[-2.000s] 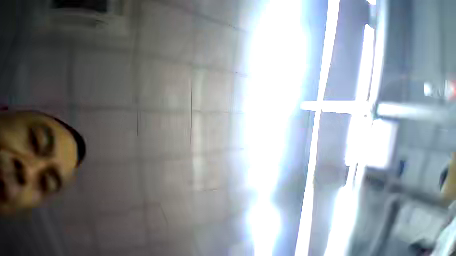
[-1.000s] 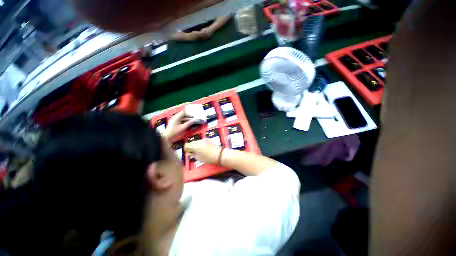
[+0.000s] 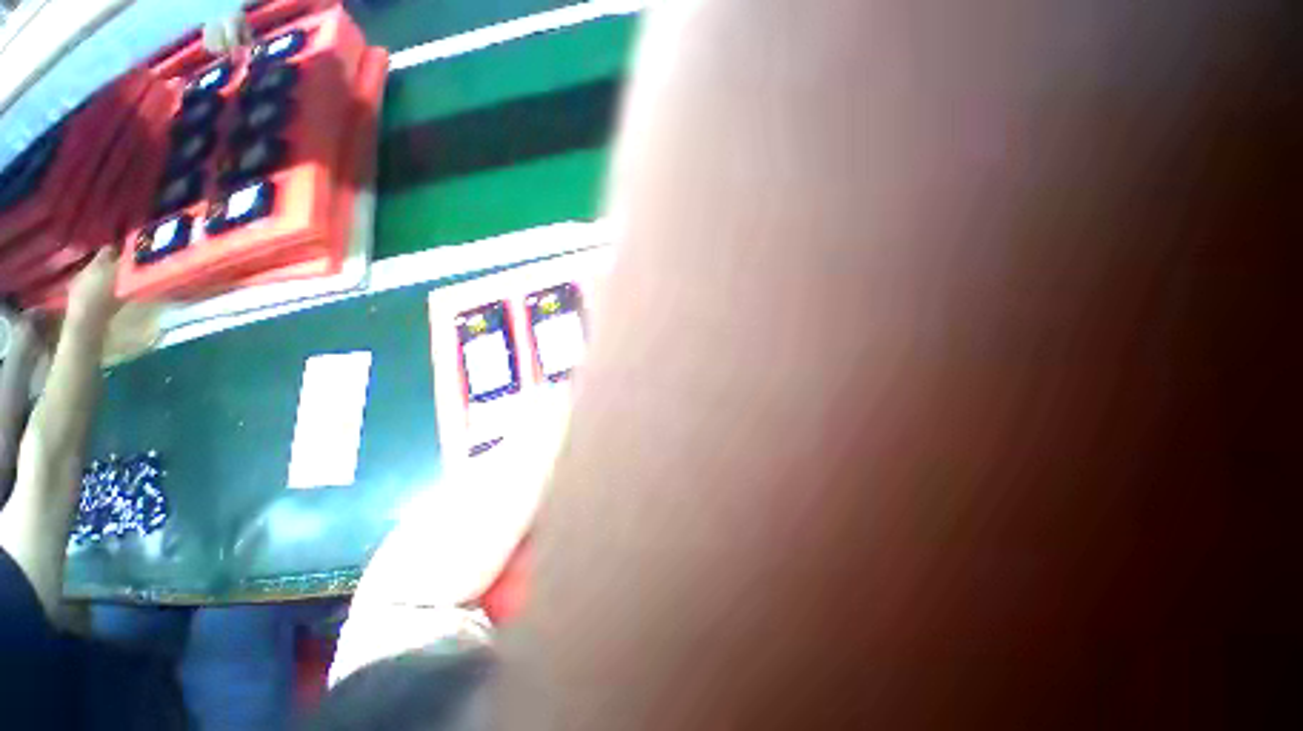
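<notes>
A very close, blurred, skin-toned shape (image 3: pixel 915 371) covers the right half of the view; it may be a hand of mine, but which one and what its fingers do cannot be told. Left of it lies a red tray (image 3: pixel 446 343), partly hidden, with black units (image 3: pixel 487 353) showing white printed blocks. An overexposed forearm and hand (image 3: pixel 457 550) reaches over the tray's near part; whose it is cannot be told, and its fingers are hidden or washed out. A white label sheet (image 3: pixel 330 420) lies flat left of the tray.
Stacked red trays (image 3: pixel 300 236) with black units stand at the upper left. Another person's forearm (image 3: pixel 69 407) reaches up to them. A pile of small shiny parts (image 3: pixel 122 497) lies at the left of the dark green bench. A green conveyor (image 3: pixel 486 179) with pale rails runs behind.
The view has swung from a tiled surface and bright lights, past a seated worker and a fan, to the bench's left part. The blurred skin-toned shape now covers much more of the right side.
</notes>
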